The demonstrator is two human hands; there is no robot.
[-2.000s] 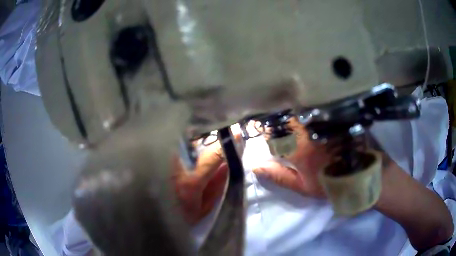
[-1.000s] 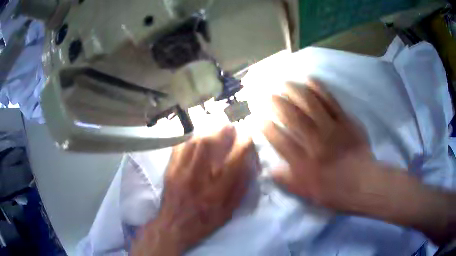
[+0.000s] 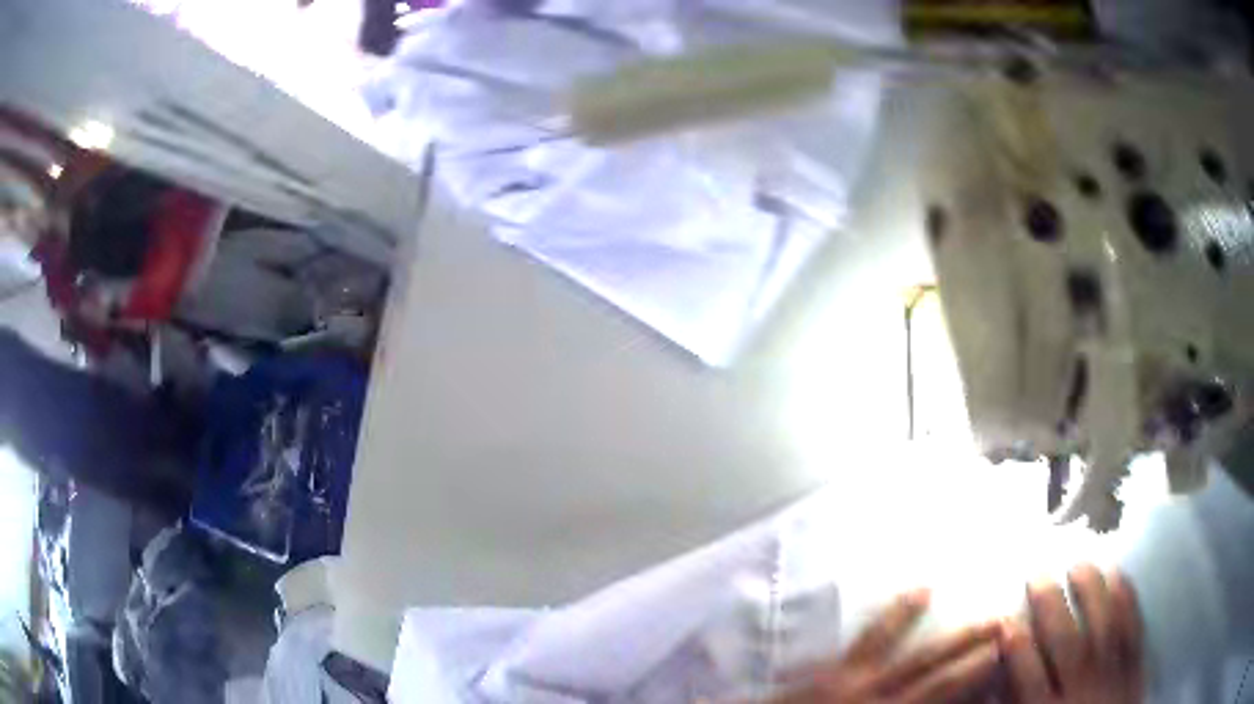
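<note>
A white garment piece (image 3: pixel 660 619) lies across the near part of the table and under the machine head. The cream machine head (image 3: pixel 1100 248) with dark round holes is at the right. White glare covers the needle area and hides the needle and presser foot. My left hand (image 3: pixel 894 667) and my right hand (image 3: pixel 1080 640) are side by side on the cloth at the bottom edge, fingers pointing toward the glare. Both are partly cut off by the picture's edge and show no clear grip.
A loose white cloth pile (image 3: pixel 660 179) lies on the far side of the pale table (image 3: pixel 523 413). A pale bar (image 3: pixel 701 90) shows over it. A blue crate (image 3: pixel 275 447) stands left of the table. A person's dark sleeve (image 3: pixel 83 413) and something red (image 3: pixel 172 255) are at the left.
The view has swung left, showing more table, the cloth pile and the crate. The machine head and both hands now appear farther right. The hands are closer together and lower in the picture.
</note>
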